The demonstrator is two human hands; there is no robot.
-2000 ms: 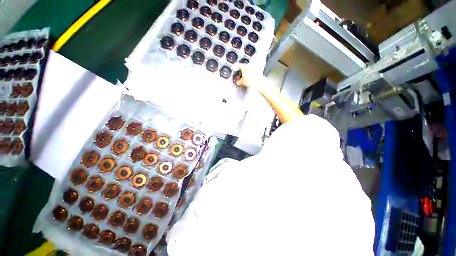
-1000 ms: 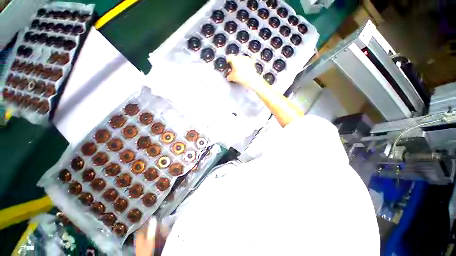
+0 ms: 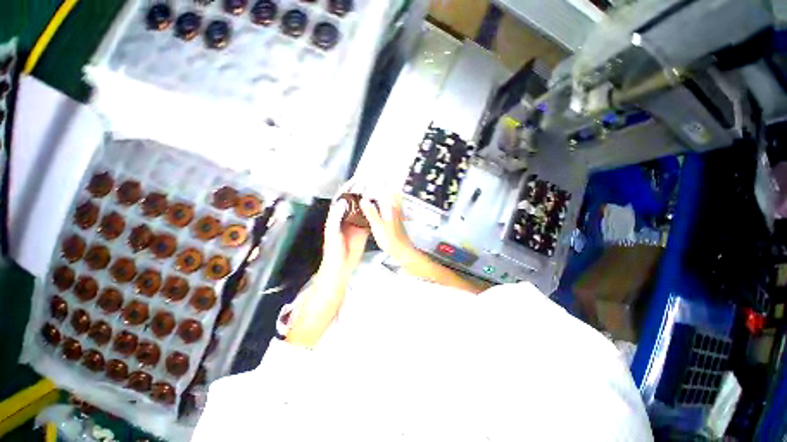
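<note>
My left hand and my right hand are close together in front of the machine. A small copper-brown ring part is between their fingertips, partly hidden by the fingers; whether there is more than one part I cannot tell. A blister tray of copper-brown ring parts lies at the left. A second tray, with dark-topped parts in its far rows and bare pockets nearer, lies at the upper left. To the right of my hands, the machine holds a black fixture with pale spots and a similar one further right.
The machine's front edge has a red panel and green buttons. A metal arm with tubes stands over the machine's far side. White paper lies beyond the trays. Blue shelving stands at the right, with a dark grid tray.
The view has turned right, bringing the machine's fixtures into view. My right hand has left the dark-part tray, and my left hand has moved from the copper tray's near edge to meet it.
</note>
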